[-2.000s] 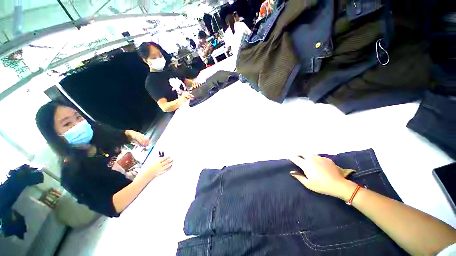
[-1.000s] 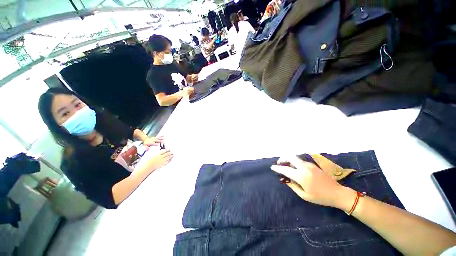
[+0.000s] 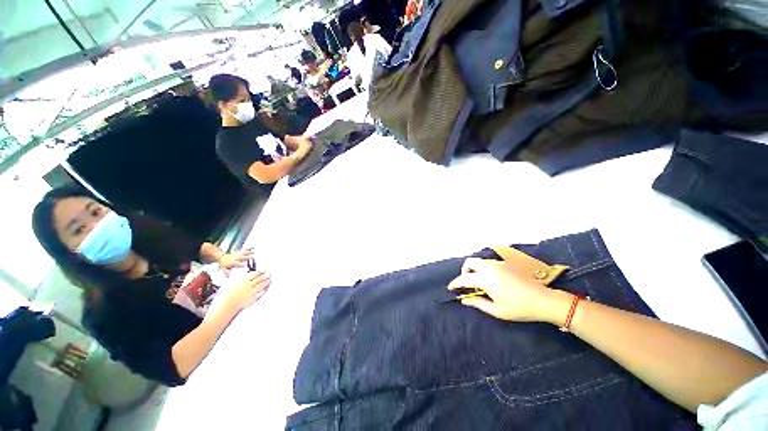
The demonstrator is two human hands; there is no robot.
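Note:
Dark blue denim shorts (image 3: 404,337) lie flat on the white table in front of me, their lower part cut off by the picture's edge. My right hand (image 3: 505,289), with a red string at the wrist, rests on the upper part of the shorts. It is closed around small thread snips (image 3: 470,295); a yellow part and dark tips stick out to the left over the cloth, and the rest is hidden in the palm. A tan flap (image 3: 532,264) with a button lies turned out just beyond my hand. My left hand is out of the picture.
A large heap of brown and navy garments (image 3: 547,93) lies across the table. A folded denim piece (image 3: 716,181) and a black smartphone (image 3: 745,282) are at the right. Two masked people stand along the table's far left side; one has a dark garment (image 3: 333,150). White table surface (image 3: 370,215) shows between.
The snips' yellow part and dark tips now show beyond my right fingers. The tan flap, mostly covered at first, shows more. The whole view has shifted slightly; the shorts lie much the same.

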